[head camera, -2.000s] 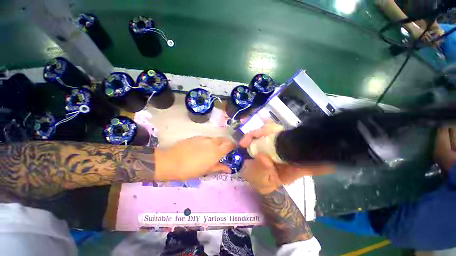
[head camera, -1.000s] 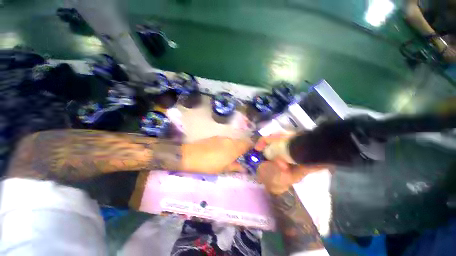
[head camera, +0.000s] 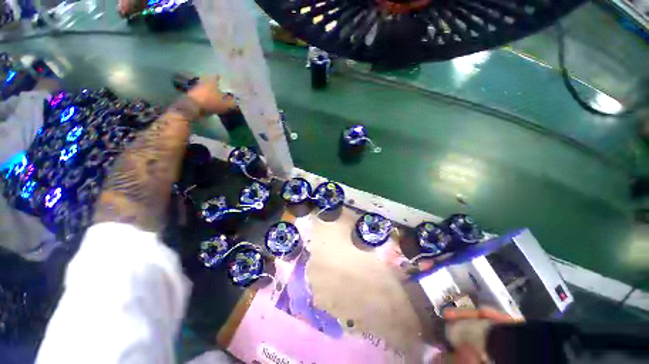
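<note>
My left hand (head camera: 206, 97) is stretched out over the green conveyor, beside the pale post. Dark cylindrical shapes show on both sides of it; whether it grips one cannot be told. My right hand (head camera: 461, 345), cut off by the bottom edge, is shut on the electric screwdriver (head camera: 555, 344), its nose at the front of the white screw feeder (head camera: 526, 274). Several black units with round circuit boards (head camera: 282, 238) stand upright on and around the pink cardboard mat (head camera: 299, 334), some with white lead wires.
A pale post (head camera: 249, 85) rises at the conveyor's rail (head camera: 349, 208). Black units (head camera: 356, 136) stand on the conveyor (head camera: 413, 156). A black fan (head camera: 420, 32) hangs at the top. Many units, some lit blue (head camera: 69, 151), crowd the left. A white sleeve shows at the far left.
The view has swung left. My left hand has left the lit unit on the mat and reached out over the conveyor. My right hand and screwdriver are now at the feeder.
</note>
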